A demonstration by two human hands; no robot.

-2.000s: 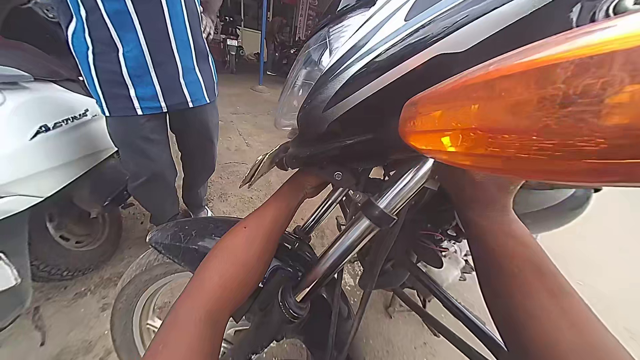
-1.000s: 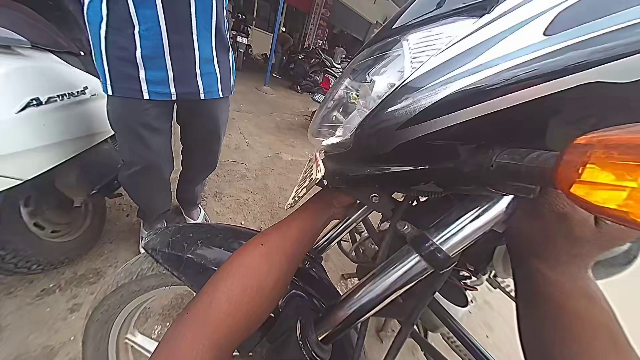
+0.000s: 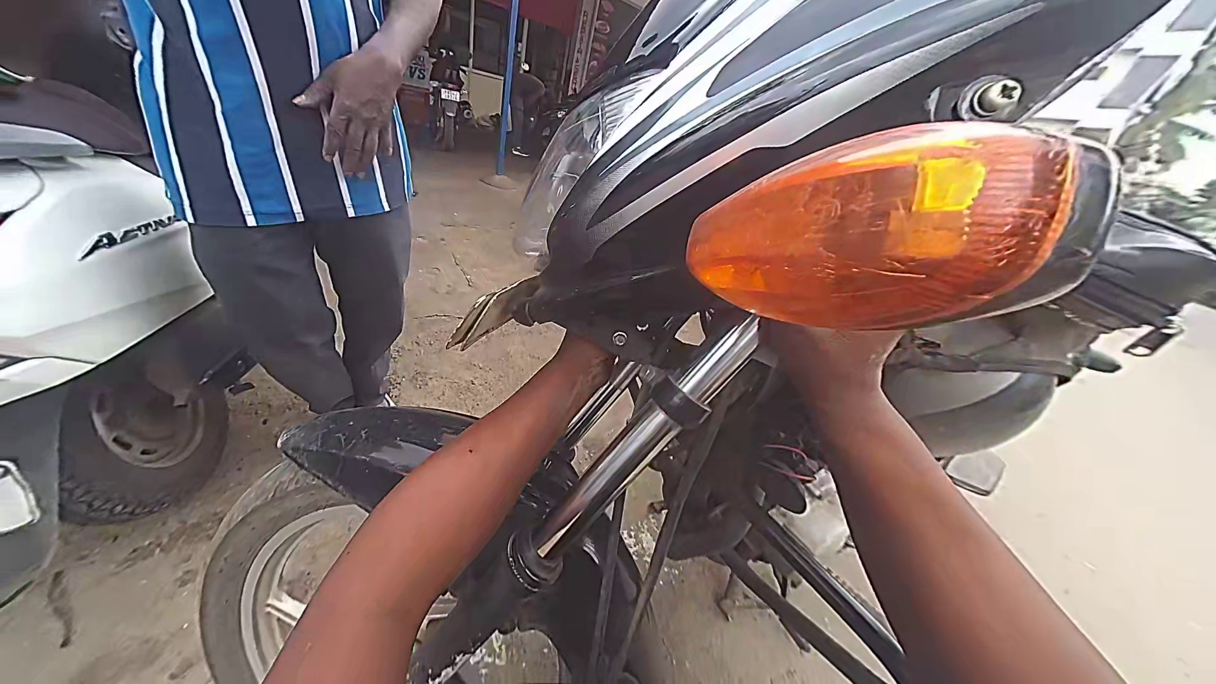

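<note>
A motorcycle's black headlight fairing point(image 3: 703, 161) fills the upper middle, with an orange turn signal point(image 3: 883, 228) on its near side. My left hand point(image 3: 591, 356) reaches up under the fairing, in front of the chrome fork tube point(image 3: 655, 427); its fingers are hidden. Behind that tube and below the turn signal is my right hand point(image 3: 831, 356), its fingers also out of sight. What either hand touches or holds cannot be seen. A number plate point(image 3: 489, 313) juts out below the headlight point(image 3: 579, 161). The black front mudguard point(image 3: 370, 446) lies beneath my left forearm.
A person in a striped shirt point(image 3: 256, 114) stands beyond the front wheel point(image 3: 233, 570), one hand hanging before the shirt. A white scooter point(image 3: 95, 266) is parked at the left. A blue pole point(image 3: 507, 85) and parked motorcycles are further back. Cables run beside the fork.
The view has shifted, and the turn signal covers more of it than one second ago. The standing person's hand now shows in front of the shirt. Both my hands are still at the fork area.
</note>
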